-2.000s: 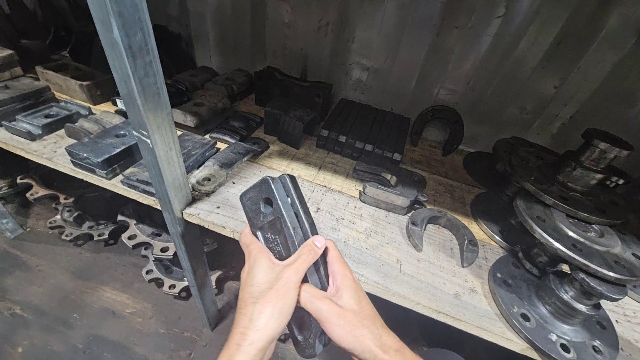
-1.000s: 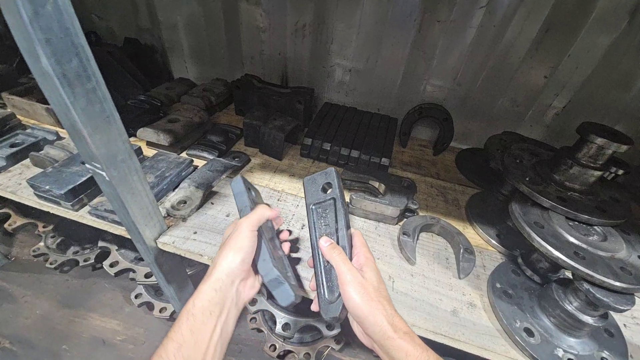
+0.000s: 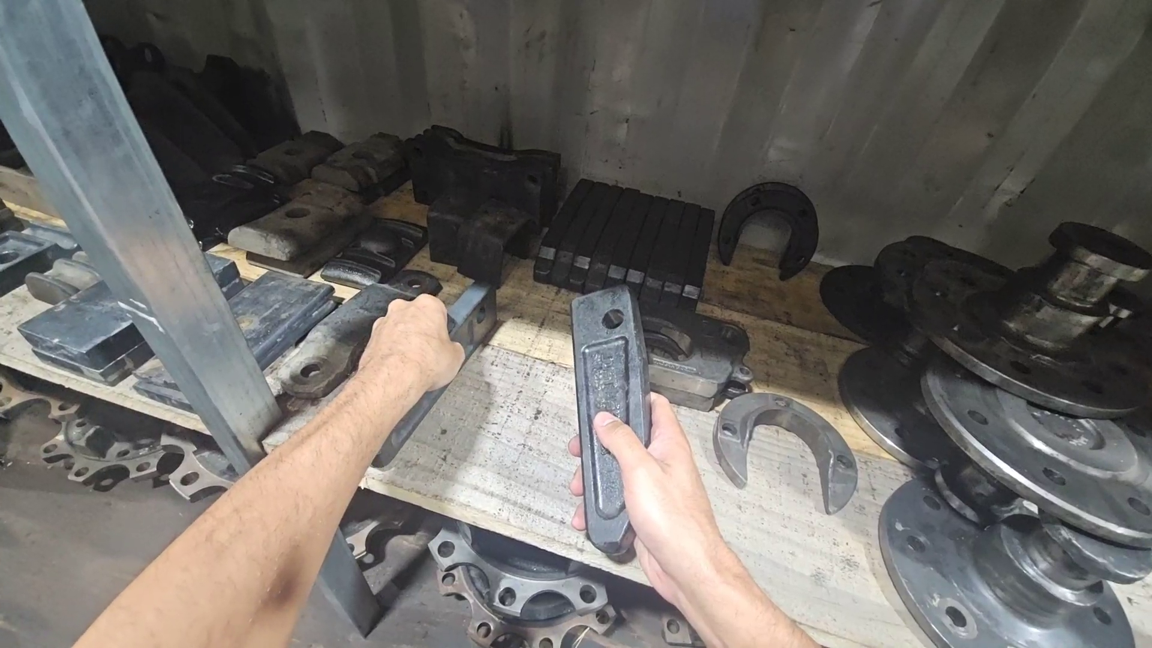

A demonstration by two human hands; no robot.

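My left hand [image 3: 414, 346] grips a dark metal bar with a hole at its end [image 3: 472, 315], which is tilted over the shelf beside a worn metal link [image 3: 337, 337]. In my right hand [image 3: 652, 477] is a similar cast metal bar [image 3: 614, 360], held roughly upright in front of the shelf. Its recessed face bears raised writing, and one hole shows near its top. Right of that bar are a cast metal block [image 3: 697, 364] and a grey horseshoe-shaped metal plate [image 3: 792, 432].
A steel post [image 3: 135, 216] crosses the left side. On the wooden shelf [image 3: 504, 450] stand a row of dark bars [image 3: 625, 238], a second horseshoe-shaped plate [image 3: 769, 220] and stacked flanged hubs [image 3: 1044, 432]. Toothed metal rings [image 3: 522, 589] lie below; corrugated metal wall behind.
Two seconds ago both hands held the two bars together. The bars have come apart, and my left hand has moved its bar left and forward to the shelf.
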